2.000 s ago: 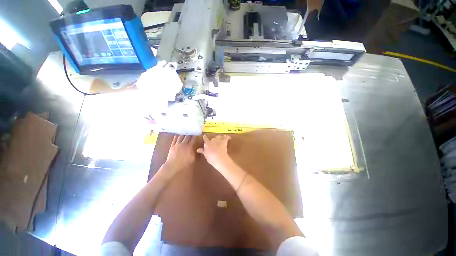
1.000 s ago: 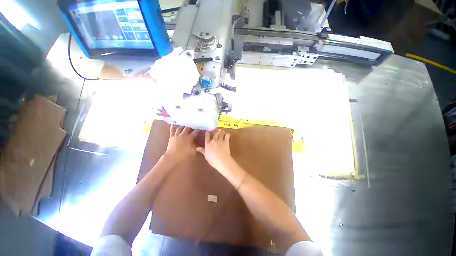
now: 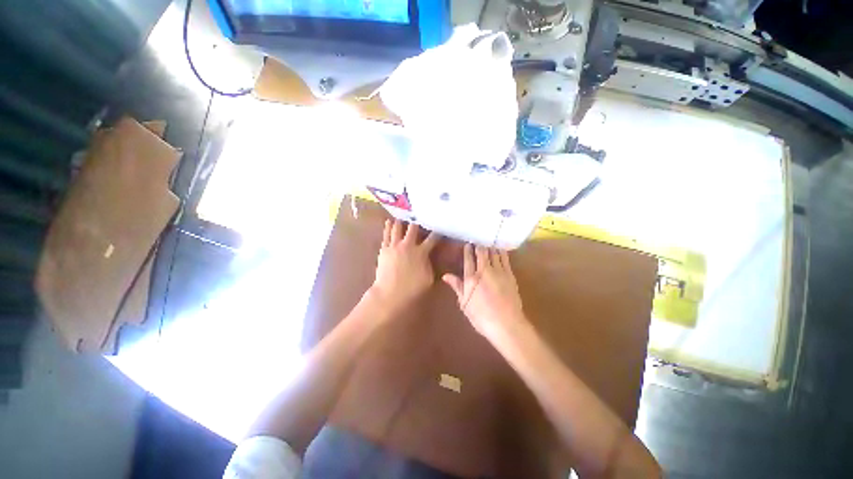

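A large brown panel point(image 3: 580, 318) lies flat in front of me, with a small pale label point(image 3: 450, 383) on it. Its far edge lies along a yellow template point(image 3: 599, 234). My left hand point(image 3: 404, 265) lies flat on the panel near that edge, fingers apart. My right hand point(image 3: 488, 288) lies flat just beside it, thumb spread towards the left hand. The fingertips of both hands are close to the white lower cover of the sewing head point(image 3: 477, 208). The needle area is hidden behind the head.
Stacked brown panels point(image 3: 110, 234) lie at the table's left edge. A blue-framed touch screen point(image 3: 327, 23) stands at the top left. A crumpled white lump point(image 3: 454, 103) is on the head. A metal carriage rail point(image 3: 655, 75) runs behind the white base plate point(image 3: 720, 178).
The view has moved closer and turned, so the head and hands appear larger and further right. Both hands stay flat on the panel near its far edge.
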